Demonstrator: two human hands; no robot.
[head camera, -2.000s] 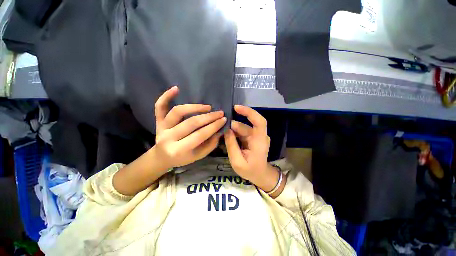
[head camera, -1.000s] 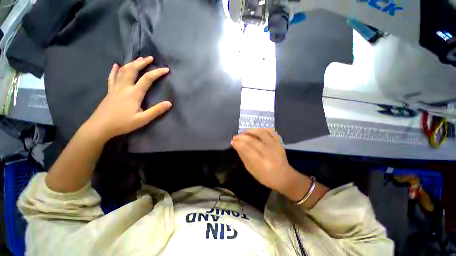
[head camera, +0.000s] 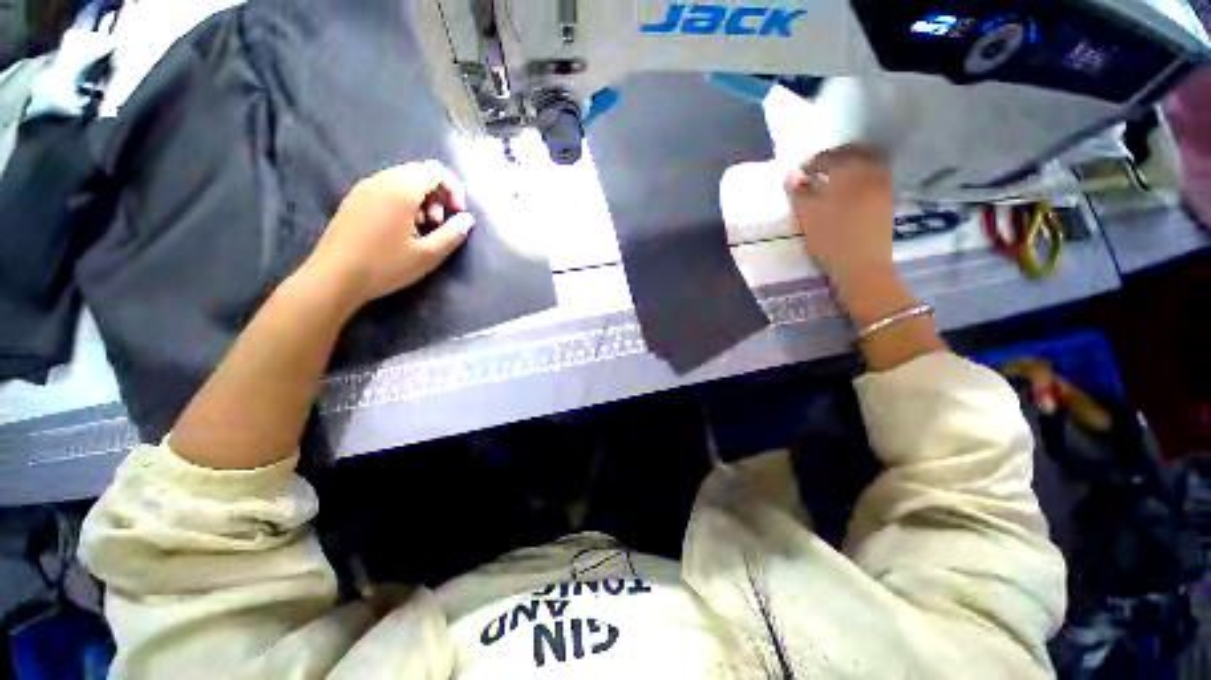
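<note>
The large dark grey cloth (head camera: 186, 226) covers the table's left and reaches under the needle area. My left hand (head camera: 399, 237) rests on it left of the presser foot (head camera: 505, 126), fingers curled; whether it pinches cloth is unclear. A narrow dark grey piece with a curved notch (head camera: 671, 226) lies under the machine arm, its lower end over the table's ruled strip. My right hand (head camera: 847, 219) is right of this piece, fingers bent beside the machine body. A pale, blurred patch shows at its fingertips; I cannot tell whether the hand holds it.
The white machine head with "JACK" lettering (head camera: 724, 21) spans the top. Dark snips (head camera: 927, 223) and red and yellow loops (head camera: 1025, 239) lie right of my right hand. The ruled front edge (head camera: 505, 392) crosses the table. A blue crate (head camera: 1082, 359) is below at right.
My right hand has moved from the table's front edge to the right and away from me. My left hand has curled and shifted right. The view has turned, showing more of the machine.
</note>
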